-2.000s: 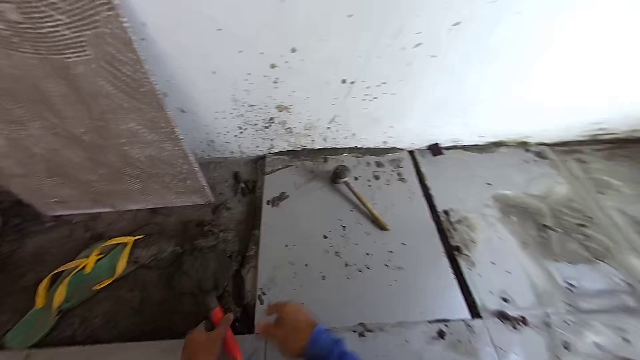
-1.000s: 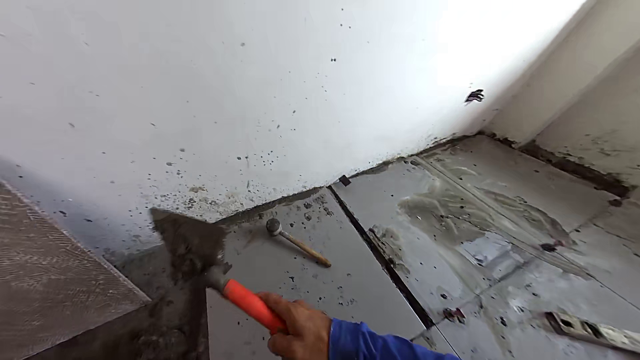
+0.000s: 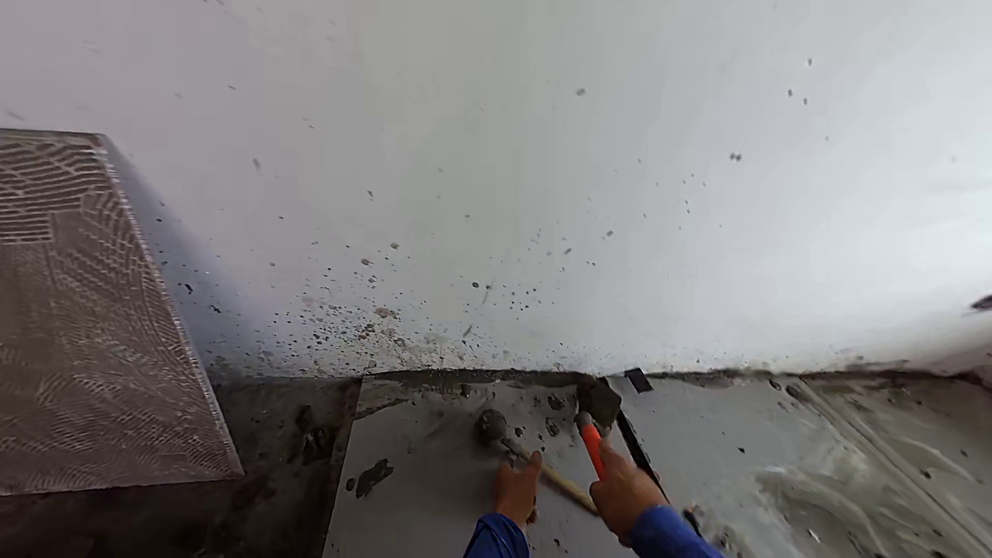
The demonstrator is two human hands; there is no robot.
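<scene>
My right hand [image 3: 624, 492] grips the orange handle of a trowel [image 3: 600, 401]; its mortar-caked blade lies at the wall end of a grey floor tile [image 3: 434, 480], near the dark joint on the tile's right. My left hand [image 3: 518, 488] is beside the wooden handle of a mallet [image 3: 491, 428], its fingers at the handle near the head; whether they close on it cannot be told. The mallet lies slantwise on the tile, head toward the wall. Bits of mortar are scattered over the tile.
A tile with its ridged back showing [image 3: 116, 333] leans on the mortar-splashed white wall [image 3: 542, 194] at left. Dark wet mortar [image 3: 287, 465] covers the floor below it. A small black piece [image 3: 638, 380] sits at the wall by the joint. More smeared tiles [image 3: 721, 434] extend right.
The trowel, held up over the left edge of the tile a second ago, is now down near the right joint by the wall. My left hand has come into view beside the mallet.
</scene>
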